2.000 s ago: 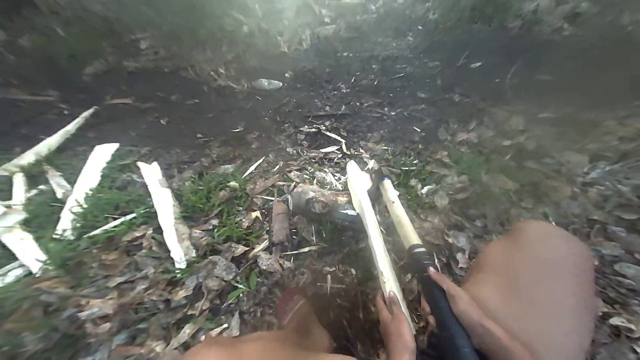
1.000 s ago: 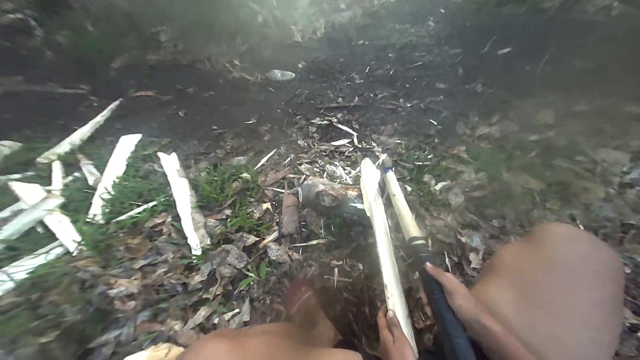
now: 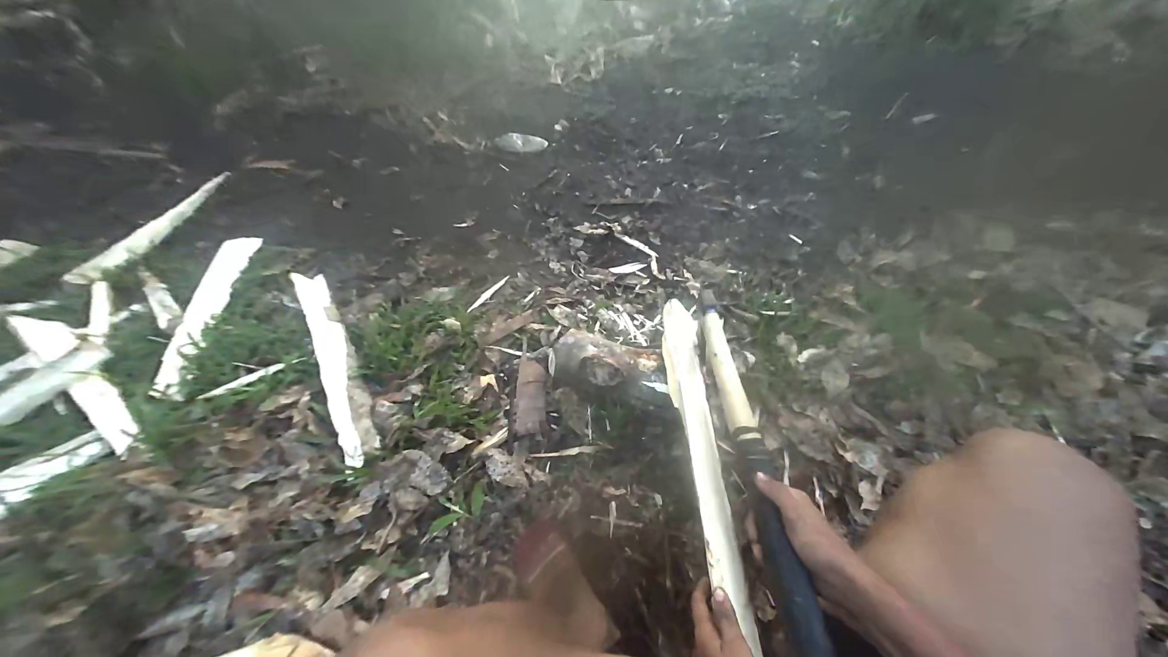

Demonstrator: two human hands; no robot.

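Near the bottom, my left hand point(image 3: 718, 625) is closed around a long, pale peeled stick point(image 3: 703, 456), whose far tip lies at the right end of a short log point(image 3: 602, 359). My right hand point(image 3: 803, 529) grips the black handle point(image 3: 787, 557) of a long tool just to the right of it. The tool's pale wooden shaft point(image 3: 727, 374) runs forward beside the stick, with a thin gap between the two. Its far end has a dark tip, too small to identify. Most of my left hand's palm is cut off by the frame's lower edge.
Split white wood pieces point(image 3: 208, 315) lie scattered on grass at the left, one longer piece point(image 3: 328, 365) nearer the middle. A brown stub of wood point(image 3: 530, 397) stands by the log. My bare knee point(image 3: 1004, 547) is at the right. Dry leaves cover the ground.
Both hands keep hold of the stick and the tool, which stay side by side. The view has shifted slightly to the left; nothing else has plainly changed.
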